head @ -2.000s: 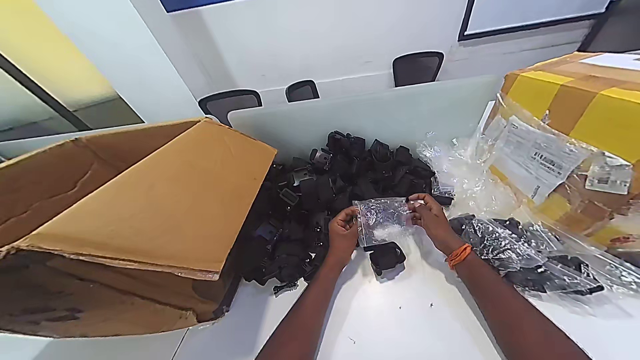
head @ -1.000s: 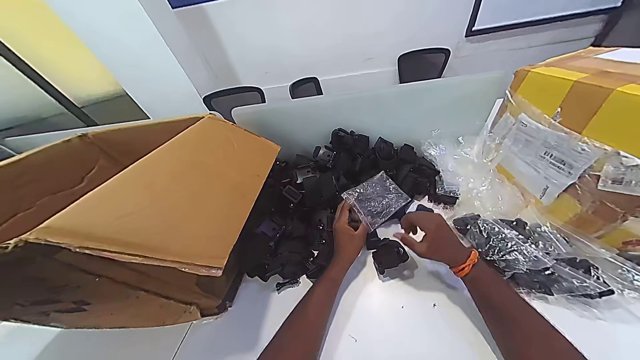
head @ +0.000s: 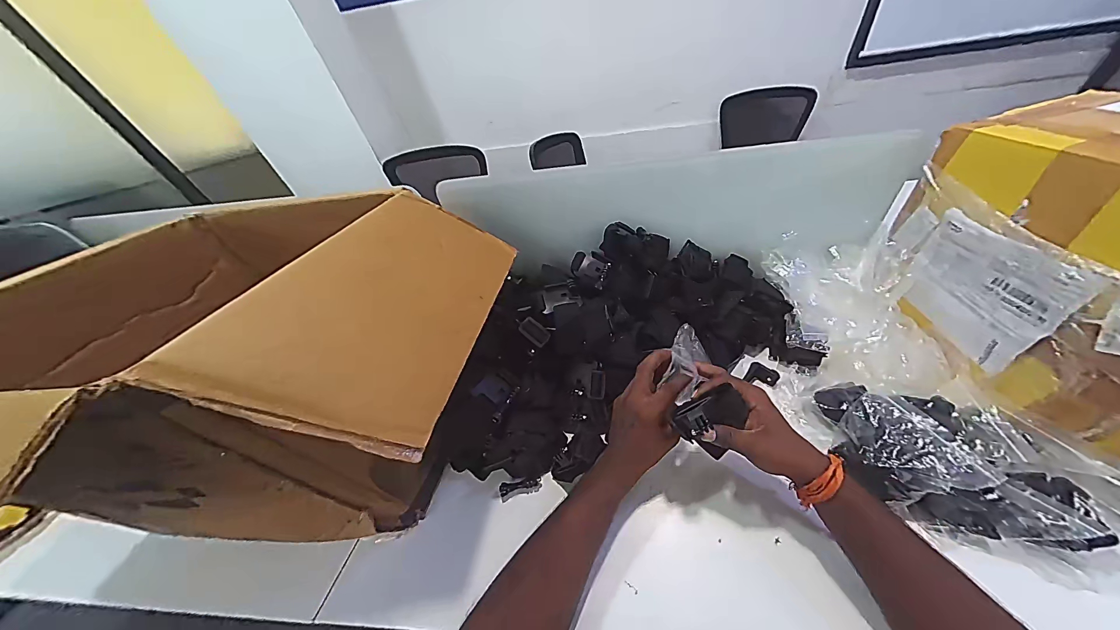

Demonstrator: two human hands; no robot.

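My left hand (head: 643, 411) grips a small clear plastic bag (head: 686, 354), which stands up from its fingers. In my right hand (head: 759, 424) is a black plastic part (head: 716, 413) with a strap-like or padded body, held against the bag's lower end. Whether the part is partly inside the bag cannot be told. An orange thread band circles my right wrist. Just behind both hands lies a large heap of similar black parts (head: 604, 319). One small black piece (head: 761, 374) lies beyond my right hand.
An open cardboard box (head: 341, 324) lies at the left, its flap beside the heap. At the right are filled clear bags of black parts (head: 954, 464), crumpled clear plastic (head: 857, 306) and a yellow-taped carton (head: 1032, 188). A frosted partition (head: 682, 192) stands behind the white table (head: 700, 560).
My right hand has taken hold of a black part; one was lying on the table in front of my hands before. The bag, earlier spread flat, is now narrow and upright between my hands.
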